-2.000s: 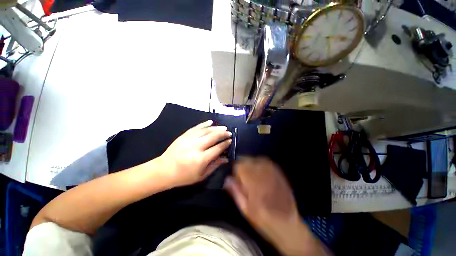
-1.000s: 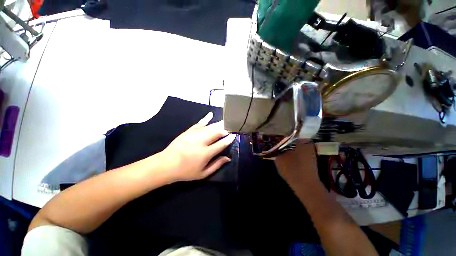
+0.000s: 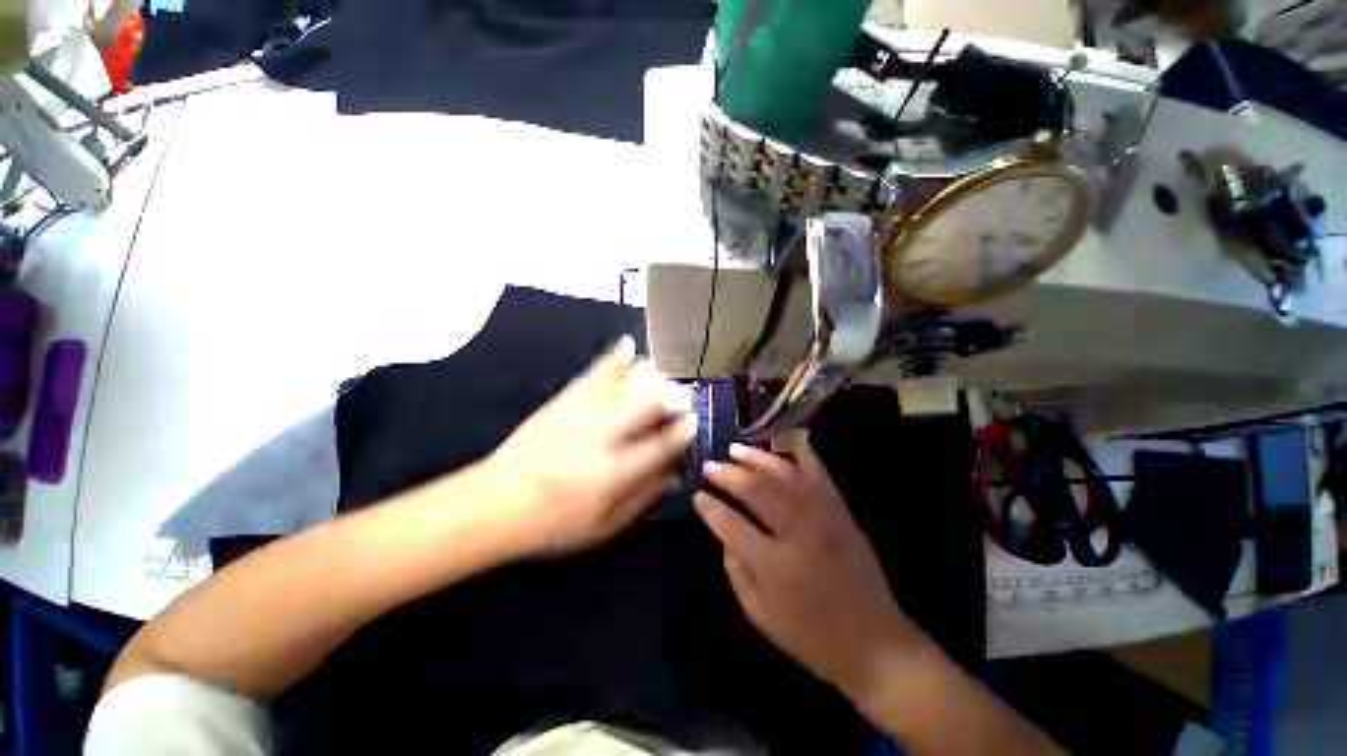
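Observation:
A large black garment panel (image 3: 429, 428) with a notched edge lies under the sewing machine head (image 3: 684, 318). A small dark strip with a bluish sheen (image 3: 715, 421) lies at the needle area. My left hand (image 3: 598, 451) rests on the cloth just left of the strip, slightly blurred, fingertips at its edge. My right hand (image 3: 783, 539) is right of and below the strip, its fingertips touching the cloth there. The presser foot and needle are mostly hidden behind the chrome guard (image 3: 845, 288).
A wristwatch (image 3: 990, 234) hangs on the machine head below a green tube-like object (image 3: 783, 67). Red and black scissors (image 3: 1046, 488) lie to the right, near a phone (image 3: 1279, 473). More dark cloth (image 3: 488, 59) lies at the far side. A purple item (image 3: 56, 411) is at left.
My right hand has come back from behind the chrome guard to beside the strip. My left hand has stayed near the needle area. The camera view has shifted slightly.

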